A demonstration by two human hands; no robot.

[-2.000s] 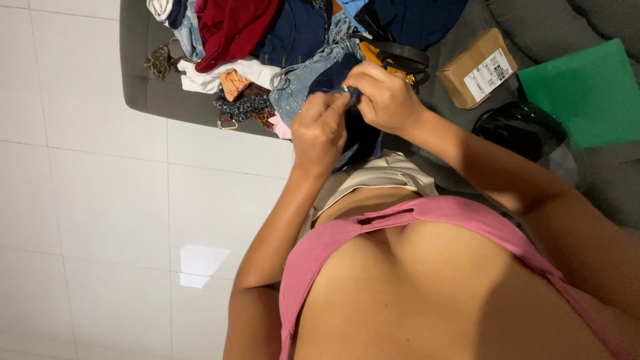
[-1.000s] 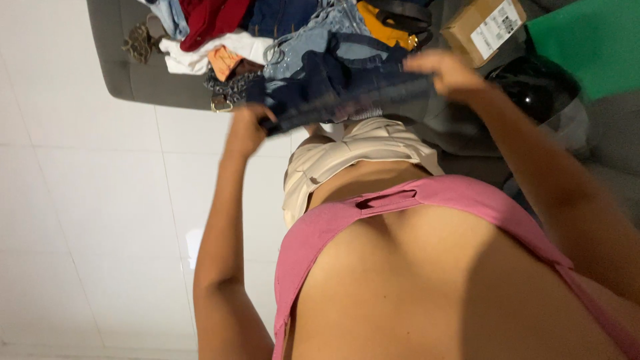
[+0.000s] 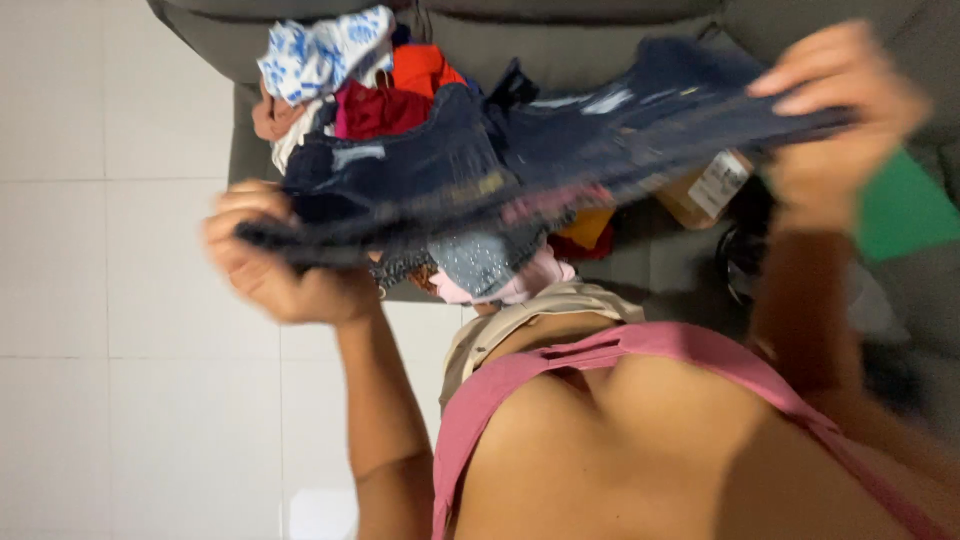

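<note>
Dark blue denim shorts or cut-off jeans (image 3: pixel 585 142), blurred by motion and with light worn patches, are stretched wide above the sofa. My left hand (image 3: pixel 277 255) grips the garment at the waistband end on the left of the view. At the right, my right hand (image 3: pixel 840 105) is closed on the other end, higher in the view. Behind and below the denim lies a pile of clothes: a dark red garment (image 3: pixel 379 111), a blue and white patterned cloth (image 3: pixel 322 56) and a sparkly grey-blue denim piece (image 3: pixel 480 262).
The clothes lie on a dark grey sofa (image 3: pixel 637 270). A cardboard box with a label (image 3: pixel 694 199) and a green flat item (image 3: pixel 904 206) are at the right, with a dark shiny object partly hidden near my right forearm. White floor tiles (image 3: pixel 165 285) show at the left.
My hands have moved far apart from being close together two seconds ago. The dark denim between them is now spread and raised higher over the sofa. The view has shifted.
</note>
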